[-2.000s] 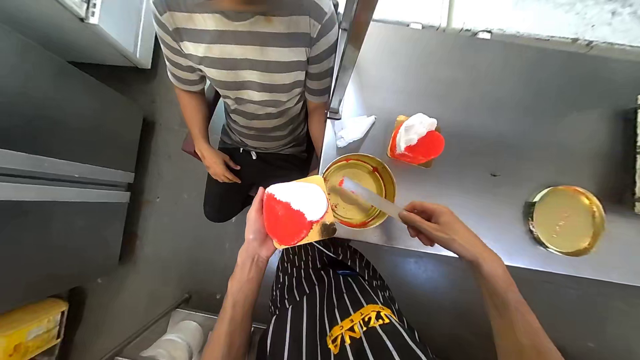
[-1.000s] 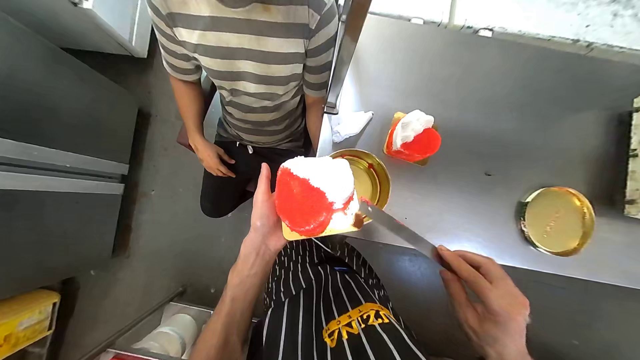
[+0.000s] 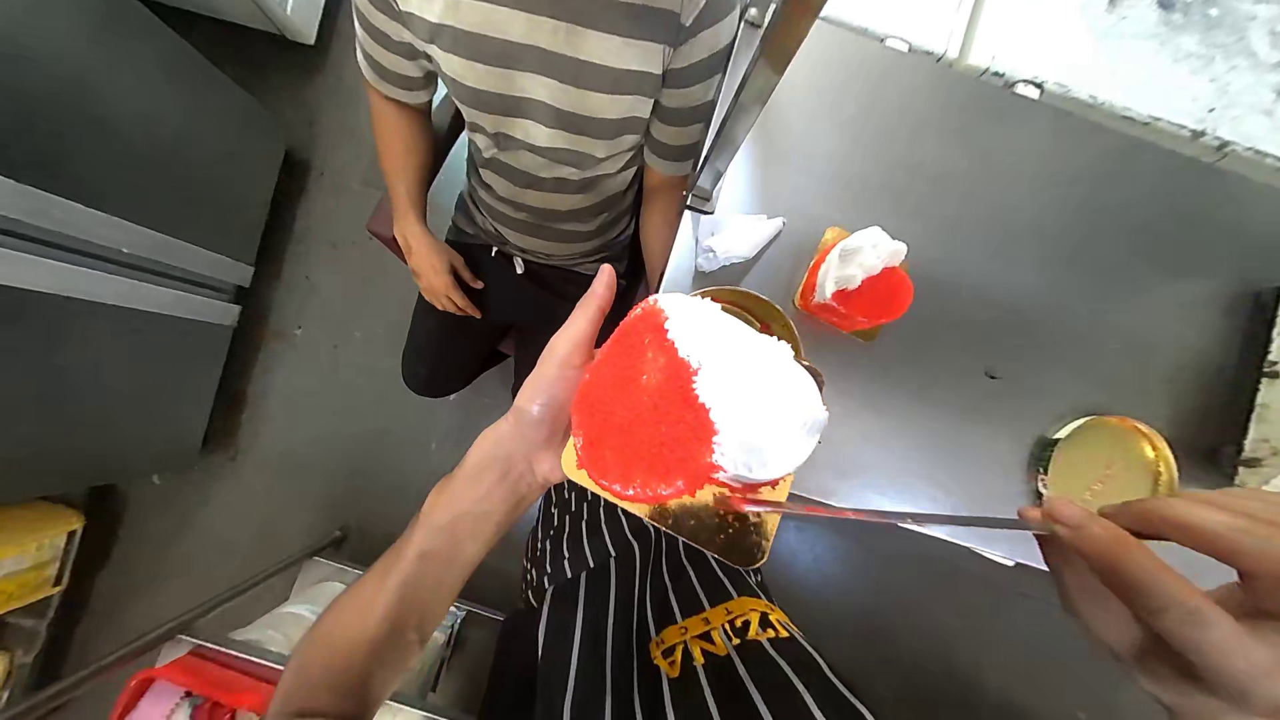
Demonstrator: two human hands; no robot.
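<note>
My left hand (image 3: 545, 410) holds a gold cake board (image 3: 700, 525) from its left side, the thumb up along the edge. On the board sits a heart-shaped cake (image 3: 650, 420), red on the left and white on the right. My right hand (image 3: 1170, 580) grips a metal spatula (image 3: 880, 514); the blade's red-smeared tip lies at the cake's lower edge, over the board. Behind the cake, a round gold pan (image 3: 765, 310) is partly hidden. A smaller red cake with white cream (image 3: 860, 280) stands on its own gold board on the steel table.
A round gold lid or tin (image 3: 1108, 462) lies on the steel table (image 3: 1000, 260) at right. A crumpled white cloth or paper (image 3: 738, 240) is near the table's left edge. A person in a striped shirt (image 3: 550, 100) sits opposite. A red container (image 3: 200, 690) is at the lower left.
The spatula has moved from over the gold pan to the lower edge of the held cake. The held cake has turned and now covers much of the pan. The smaller cake has not moved.
</note>
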